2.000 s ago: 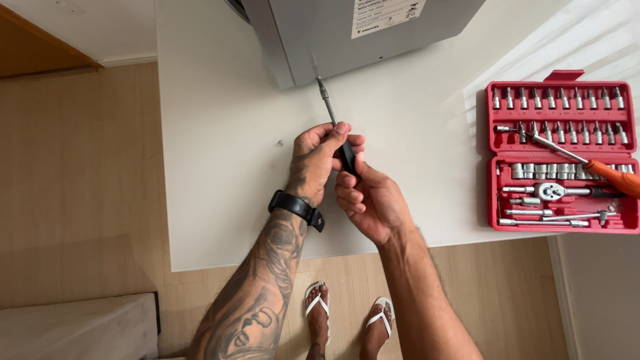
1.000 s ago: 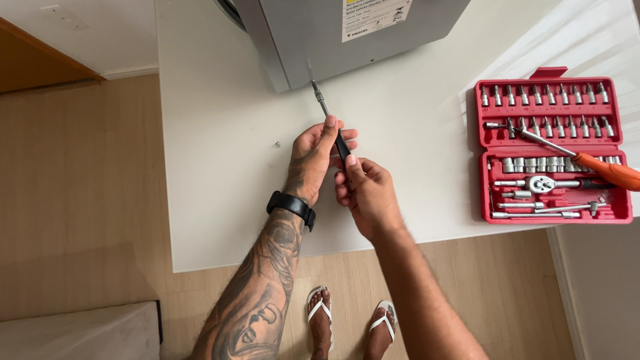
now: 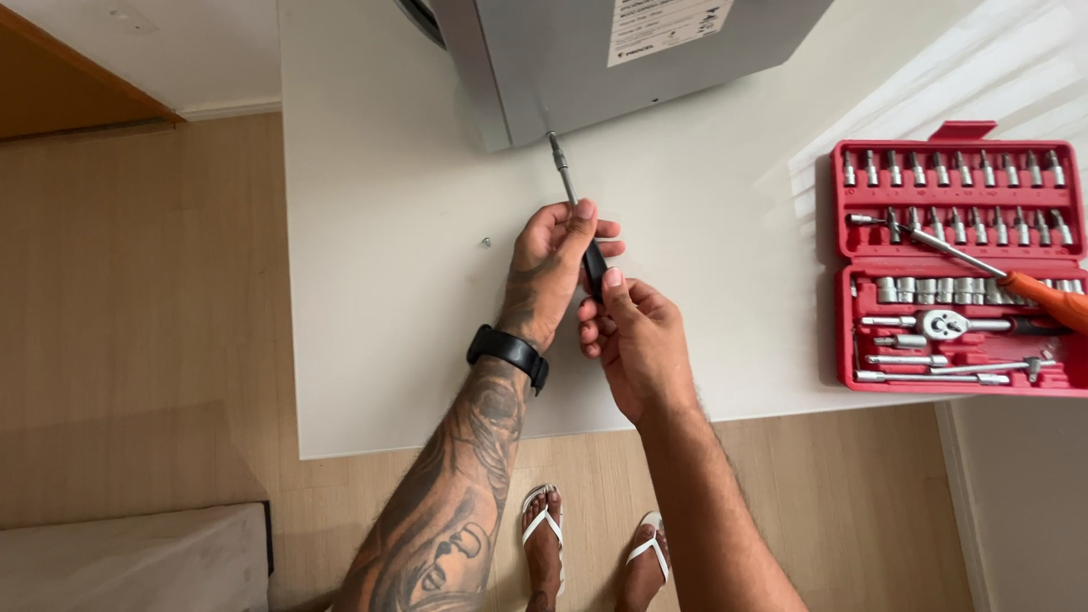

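Observation:
A black-handled screwdriver (image 3: 596, 270) with a metal shaft and a socket or bit at its end points up and slightly left. Its tip meets the lower edge of a grey metal appliance (image 3: 561, 76), near the left corner. My left hand (image 3: 548, 268) holds it around the front of the handle, thumb on top. With thumb and fingers, my right hand (image 3: 639, 340) grips the handle's rear end. A small screw (image 3: 486, 242) lies on the white table (image 3: 382, 340), left of my left hand. Whether the tip sits on a screw is too small to tell.
An open red tool case (image 3: 960, 263) with bits, sockets and a ratchet (image 3: 943, 324) lies at the table's right. Across it rests an orange-handled screwdriver (image 3: 1041, 297). The table's front edge runs below my hands. A dark round cable or hose (image 3: 421, 19) shows behind the appliance.
Both hands keep hold of the screwdriver, its tip still at the appliance's edge. The fingers have shifted slightly on the handle. The small screw stays on the table.

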